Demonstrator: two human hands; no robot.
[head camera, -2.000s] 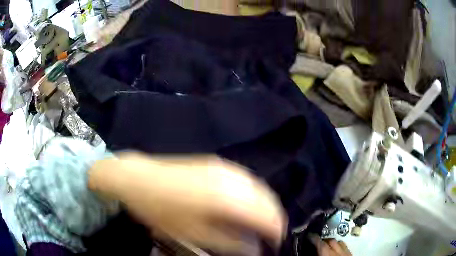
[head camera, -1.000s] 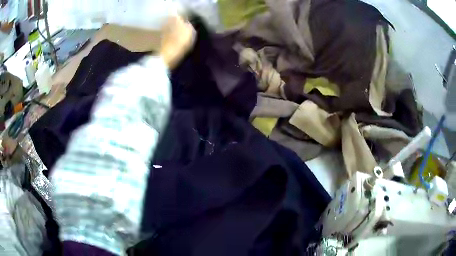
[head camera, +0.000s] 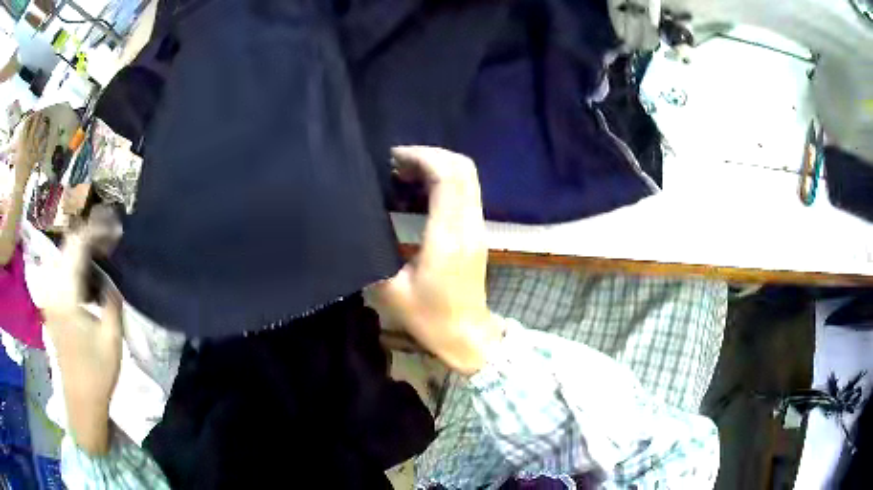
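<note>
A dark navy-black garment (head camera: 258, 172) spreads over the table and hangs over its front edge towards my lap. A pale, fuzzy edge line runs along its lower hem, and another along its right side. My left hand (head camera: 86, 306), blurred, holds the garment's left edge. My right hand (head camera: 445, 258) holds its right edge near the table front, with the thumb low by the hem and the fingers higher up. More black cloth (head camera: 287, 402) lies below on my lap.
The sewing machine's metal parts (head camera: 675, 33) show at the top right, cut off. Snips with orange and teal handles (head camera: 812, 167) lie on the white table (head camera: 737, 206). Another person's arm (head camera: 21, 182) is at the far left. A checked apron (head camera: 622, 325) covers my lap.
My view has turned down to the table's front edge and my lap. My left hand has come back from the far side of the garment. My right hand is now in view on the cloth.
</note>
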